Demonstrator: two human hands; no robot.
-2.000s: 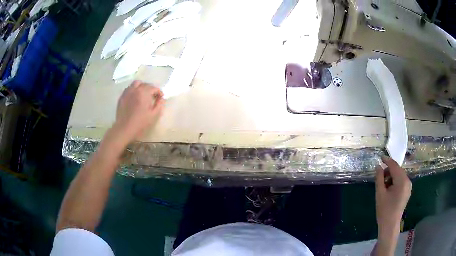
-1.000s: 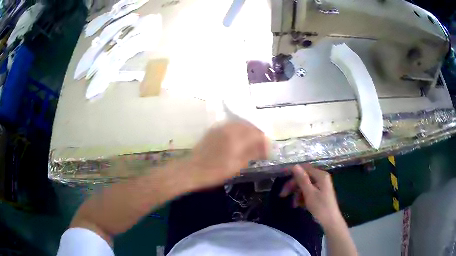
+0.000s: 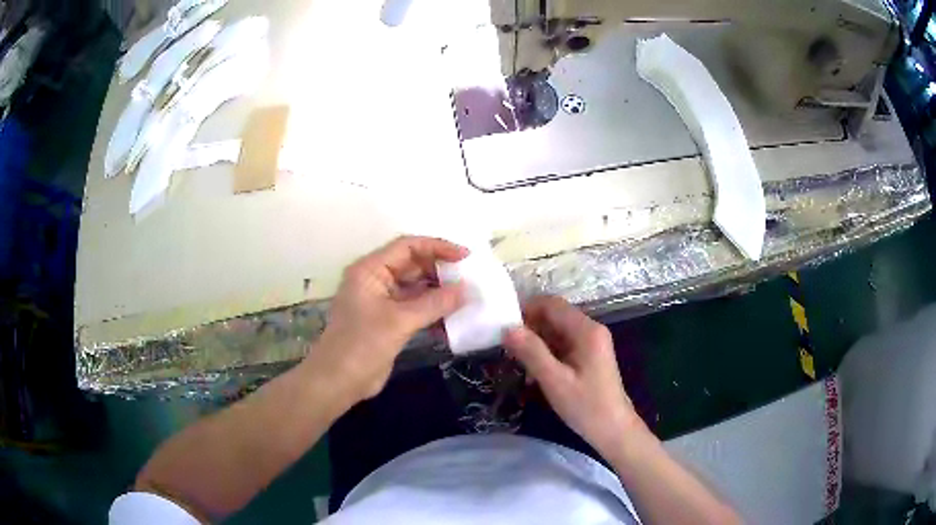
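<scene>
A small white piece (image 3: 480, 310), paper or fabric I cannot tell, is held between my two hands over the table's front edge. My left hand (image 3: 395, 308) grips its left side between thumb and fingers. My right hand (image 3: 567, 361) grips its lower right corner. A stack of curved white collar pieces (image 3: 713, 133) lies on the machine bed at the right, its lower end over the wrapped edge. Several fanned white collar pieces (image 3: 169, 113) lie at the far left. A tan card (image 3: 262, 150) lies beside them, touching a white strip (image 3: 210, 154).
The sewing machine (image 3: 759, 51) stands at the top right, with its purplish slide plate (image 3: 480, 111) left of the needle area. A grey flat bar (image 3: 394, 11) shows at the top edge. The plastic-wrapped table edge (image 3: 657, 260) runs in front. Blue objects stand at the left.
My left hand has moved from the left pieces to the front middle with the small white piece. My right hand has let go of the collar stack and now grips the small piece. The view has shifted right.
</scene>
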